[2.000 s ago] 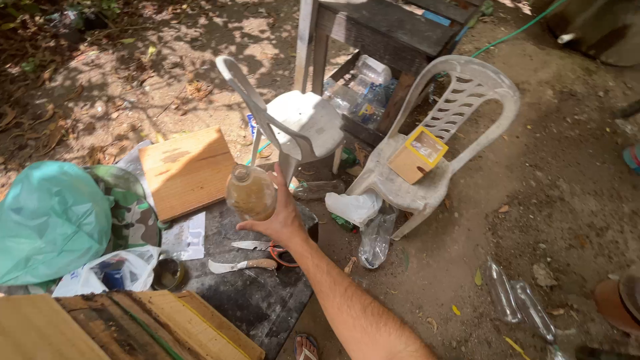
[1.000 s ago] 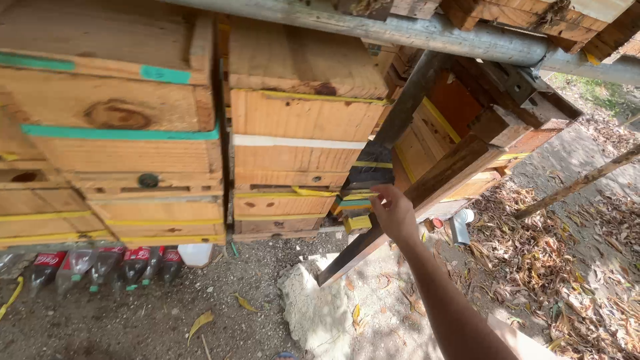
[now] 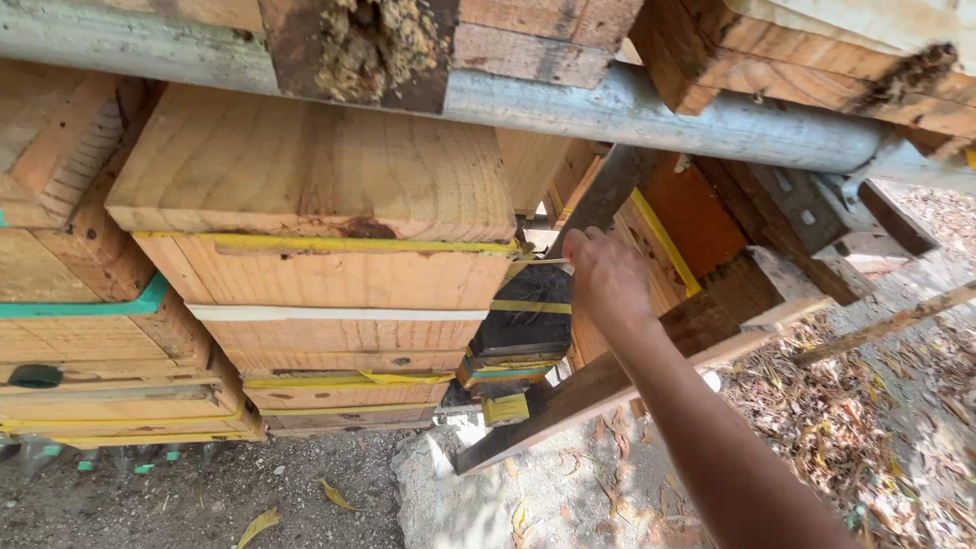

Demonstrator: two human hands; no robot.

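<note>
My right hand [image 3: 610, 286] reaches in from the lower right, beside the right end of a stacked wooden box [image 3: 358, 278]. Its thumb and fingertips pinch the end of a thin, pale yellowish strip [image 3: 545, 261], which stretches to the box's upper right corner. Yellow tape [image 3: 305, 244] runs along the seam under the thick wooden lid [image 3: 320, 164]. White tape [image 3: 335, 313] covers a lower seam, and more yellow tape [image 3: 343, 380] lies near the bottom, with a loose piece sticking up. My left hand is out of view.
A metal pipe [image 3: 534, 103] crosses above the lid, with more wooden boxes over it. A slanted wooden beam [image 3: 557, 404] stands under my forearm. Another box stack [image 3: 84, 343] is close at left. Plastic bottles [image 3: 38, 454] lie beneath it; dry leaves [image 3: 823, 412] cover ground at right.
The view has swung from chairs and a table to the stacked boxes and come closer to them. The jar held two seconds ago is out of sight; my right hand now pinches the strip.
</note>
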